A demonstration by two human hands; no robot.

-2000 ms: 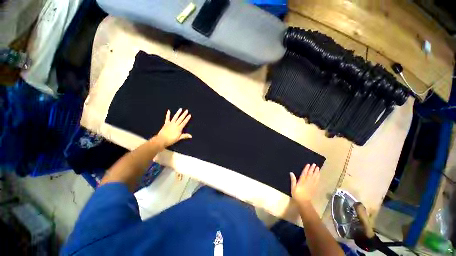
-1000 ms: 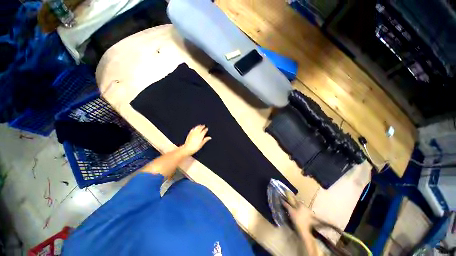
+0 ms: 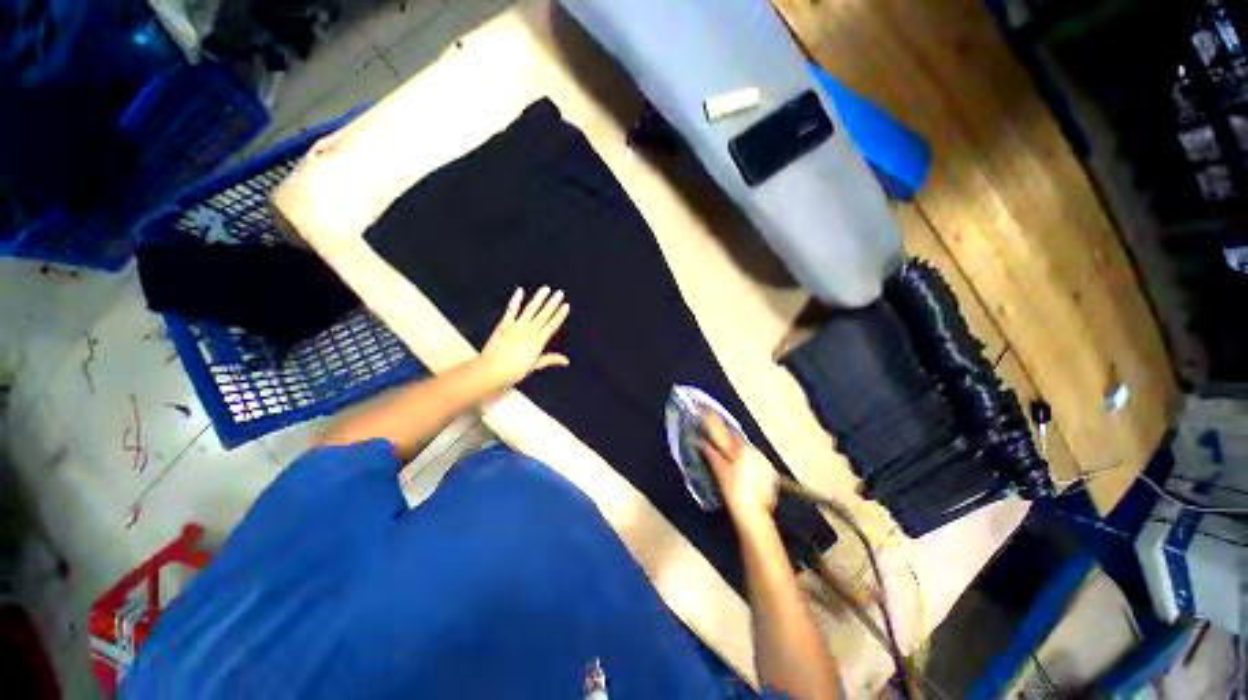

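Note:
A black garment piece (image 3: pixel 589 260) lies flat on the tan board (image 3: pixel 424 103), wide at the upper left and narrower at the lower right. My left hand (image 3: pixel 523 337) lies on its near edge around the middle, palm down with fingers spread. My right hand (image 3: pixel 739 472) is closed on the handle of the steam iron (image 3: pixel 689 445). The iron stands on the narrower half of the piece, its tip pointing up and away. The hose (image 3: pixel 869 547) runs from the iron to the lower right. The iron's sole is hidden.
A grey padded board (image 3: pixel 684 55) holds a smartphone (image 3: pixel 780 137) and a small pale bar (image 3: pixel 732 103). A pressed black stack (image 3: pixel 903 404) lies at the right. A blue crate (image 3: pixel 253 390) with black cloth and a red stool (image 3: pixel 123 602) are at the left. A bare wooden surface (image 3: pixel 1013 246) is behind.
My right hand left the cloth's narrow end, took hold of the iron and moved it onto the piece, then further up along it. My left hand stays on the cloth. The view has turned.

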